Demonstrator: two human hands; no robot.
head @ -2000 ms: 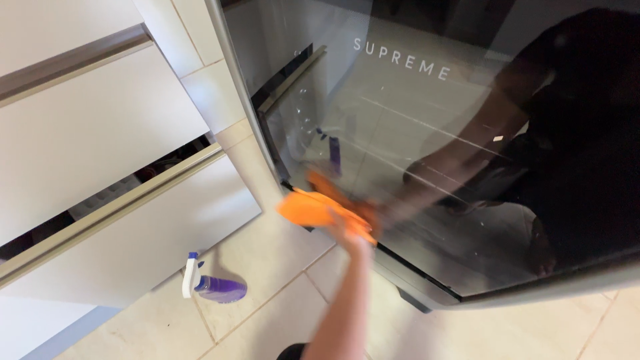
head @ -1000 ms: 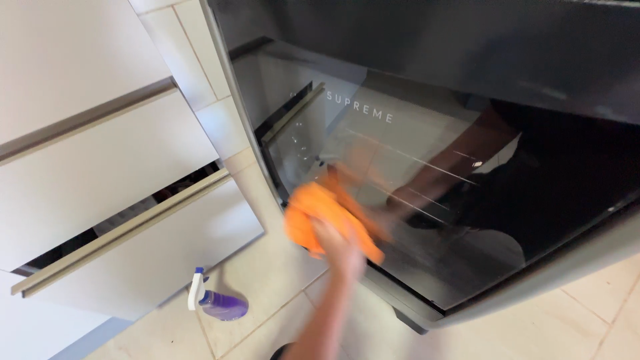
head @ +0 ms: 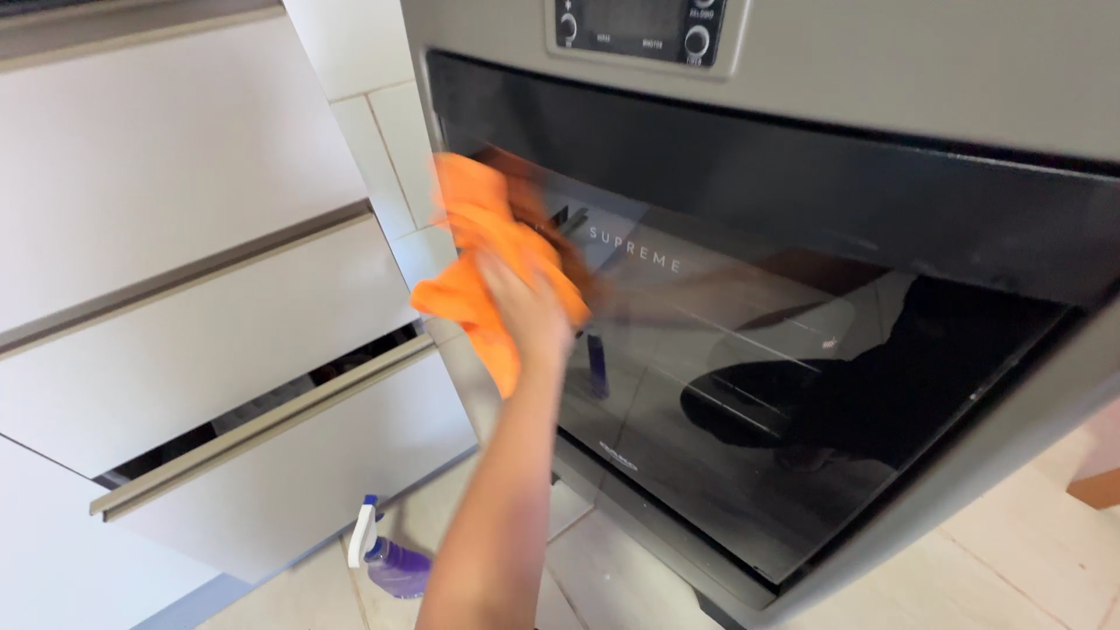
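Observation:
My right hand [head: 525, 311] is shut on a bright orange cloth [head: 481, 262], pressed near the upper left of the black glass oven door [head: 752, 289]. Motion blurs the hand and cloth, so the fingers are partly unclear. The glass reflects the cloth, an arm and a dark figure, and bears white lettering. On the floor to the left of the forearm lies a spray bottle [head: 398, 564] with purple liquid and a white and blue trigger head. My left hand is out of view.
Above the door is the oven's grey control panel [head: 647, 31] with knobs. White drawers [head: 219, 350] stand at the left; the lowest is partly pulled out, its handle rail [head: 271, 429] jutting forward. Pale floor tiles [head: 612, 569] lie below the oven.
My right hand has moved the orange cloth from the lower left of the oven door up to its upper left. The view has shifted upward, and the control panel now shows.

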